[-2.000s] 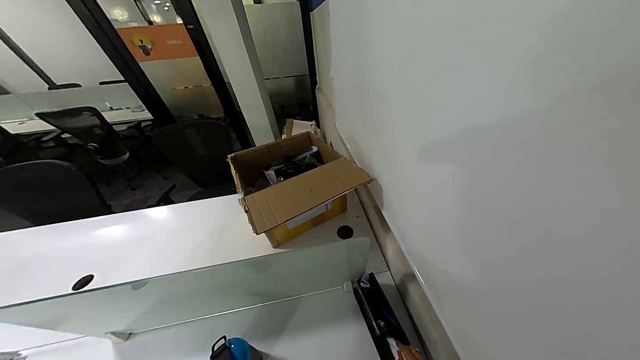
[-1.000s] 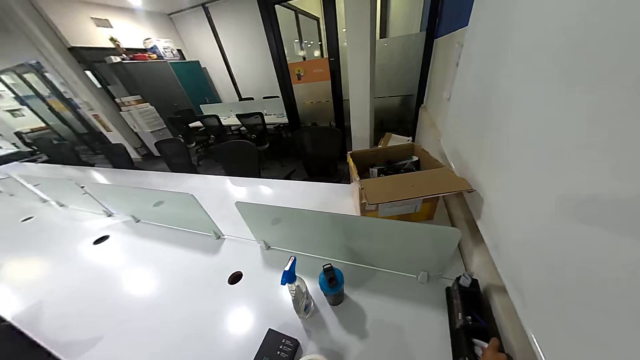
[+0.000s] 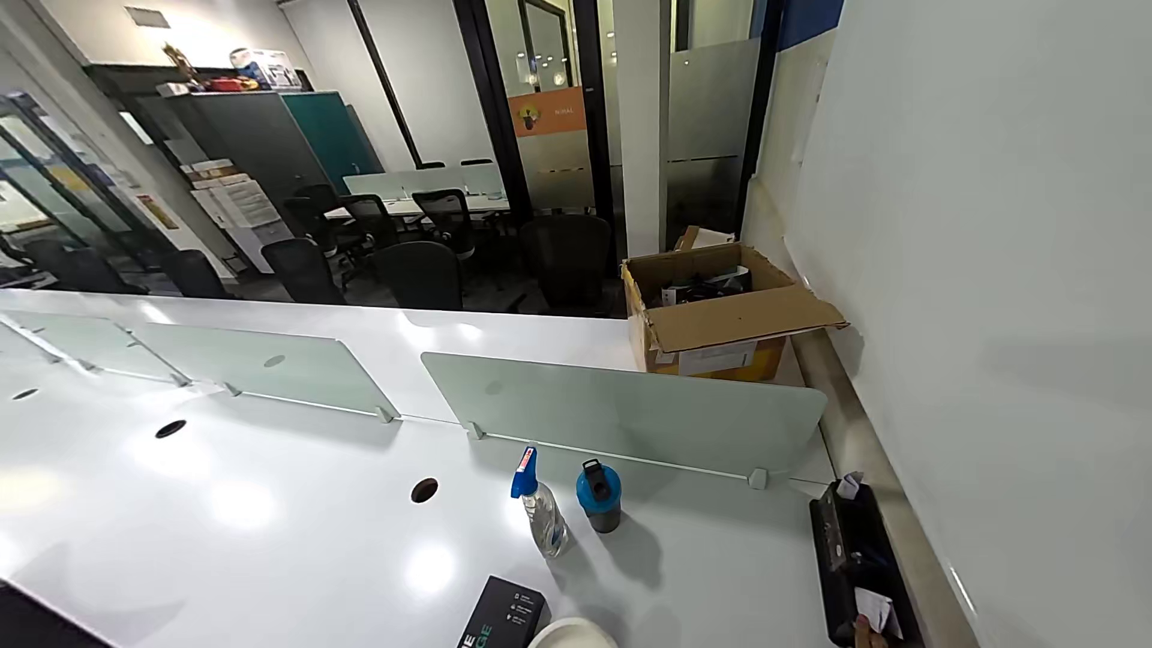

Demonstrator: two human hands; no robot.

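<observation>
At the bottom right, the fingertips of one hand, which looks like my right hand point(image 3: 866, 633), touch a white paper point(image 3: 873, 605) in a long black tray point(image 3: 839, 576) beside the wall. Whether the fingers grip the paper cannot be told. More white paper point(image 3: 849, 486) sticks up at the tray's far end. My left hand is out of view. Left of the tray, a clear spray bottle with a blue trigger head point(image 3: 545, 517) stands near a blue and dark grey bottle point(image 3: 601, 506). A black printed box point(image 3: 500, 616) and a white round object point(image 3: 573, 635) lie at the bottom edge.
Frosted glass dividers point(image 3: 621, 409) cross the white desk point(image 3: 315, 540), which has round cable holes point(image 3: 424, 490). Behind them an open cardboard box point(image 3: 738, 319) holds dark items. The white wall point(image 3: 1008, 270) bounds the right side. Black chairs point(image 3: 418, 274) stand beyond the desk.
The view has swung left and widened since the first frame, so the spray bottle and black box now show. The fingertips stay at the tray's near end.
</observation>
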